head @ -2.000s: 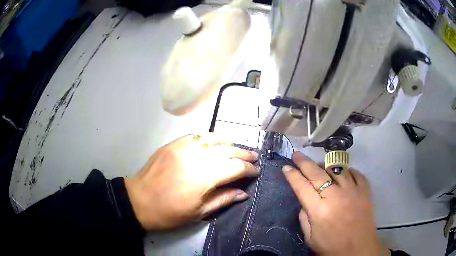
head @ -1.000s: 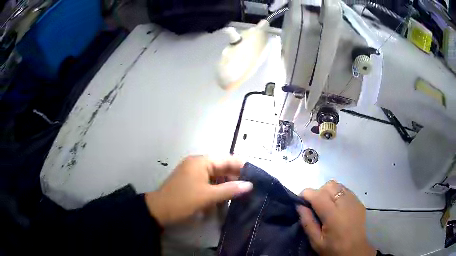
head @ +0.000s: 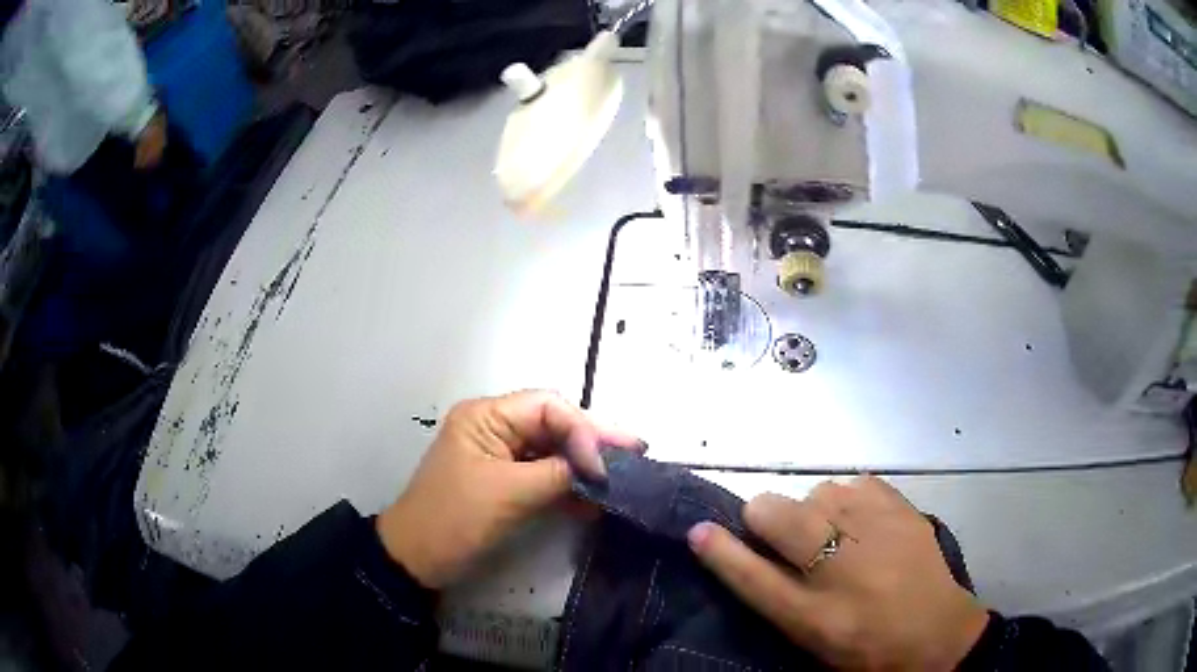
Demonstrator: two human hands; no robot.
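Note:
A dark denim piece (head: 630, 578) with pale stitch lines hangs over the front edge of the table. My left hand (head: 492, 492) pinches the left end of its folded edge (head: 650, 492) between thumb and fingers. My right hand (head: 853, 565), with a ring, grips the same edge further right. The edge is in front of the presser foot (head: 721, 309) and apart from it. The round needle plate (head: 751, 331) is uncovered. The rest of the cloth under my right hand is hidden.
The machine head (head: 735, 105) stands above the foot, with a cream tension knob (head: 802, 273). A cream paddle-shaped lamp (head: 558, 131) is left of it. Dark snips (head: 1024, 243) lie on the bed at right. A person (head: 79, 79) is at upper left, near a blue container (head: 197, 79).
The denim has come out from the presser foot towards me. Its top edge is now folded over and pinched by both hands. A person has appeared at upper left.

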